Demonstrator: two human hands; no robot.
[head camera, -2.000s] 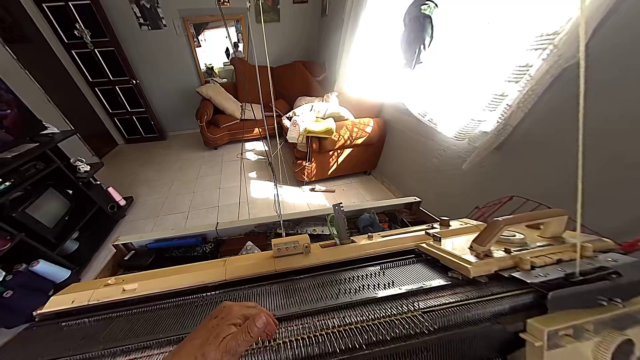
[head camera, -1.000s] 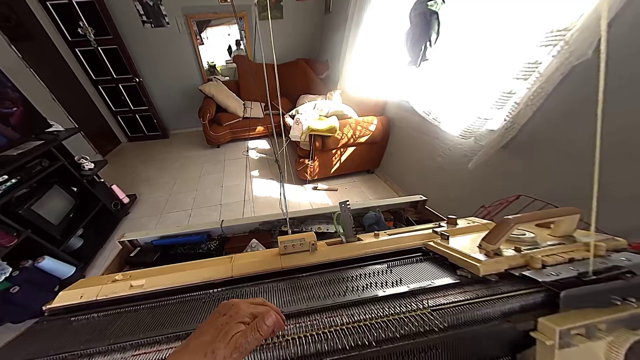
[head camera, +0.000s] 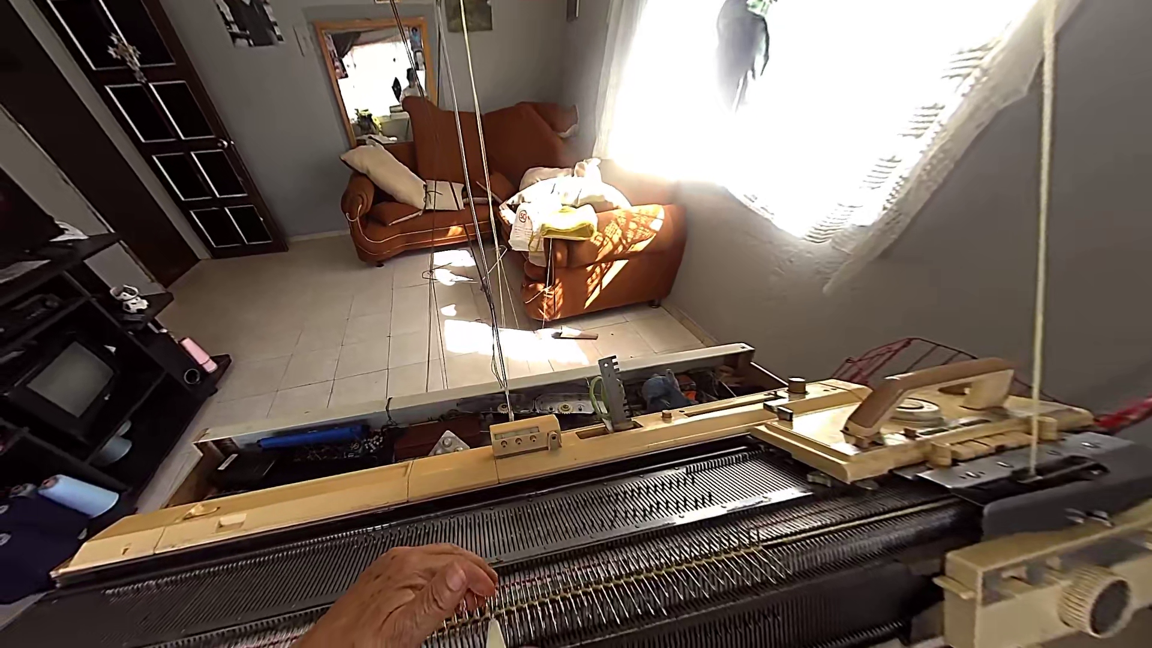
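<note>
My left hand (head camera: 414, 594) rests over the needle beds of a knitting machine (head camera: 594, 531), its curled fingers at the row of needles and yarn at the lower middle. Just right of those fingertips, the pale tip of a small tool (head camera: 495, 633) rises from the bottom edge; a sliver of skin beside it may be my right hand, otherwise hidden. A line of yellowish yarn (head camera: 684, 569) runs along the needles. The cream carriage (head camera: 936, 418) with its brown handle stands at the bed's right end, a strand of yarn coming down to it.
Behind the needle beds lies a long open tray (head camera: 558, 382) of tools and parts. A beige counter block (head camera: 525, 438) sits on the back rail, with yarns hanging near it. A dialled cream carriage (head camera: 1044, 585) is at the lower right. Black shelves stand left, orange sofas beyond.
A pale tool tip now shows at the bottom edge beside my left hand; the earlier frames do not show it. My left hand remains over the needles.
</note>
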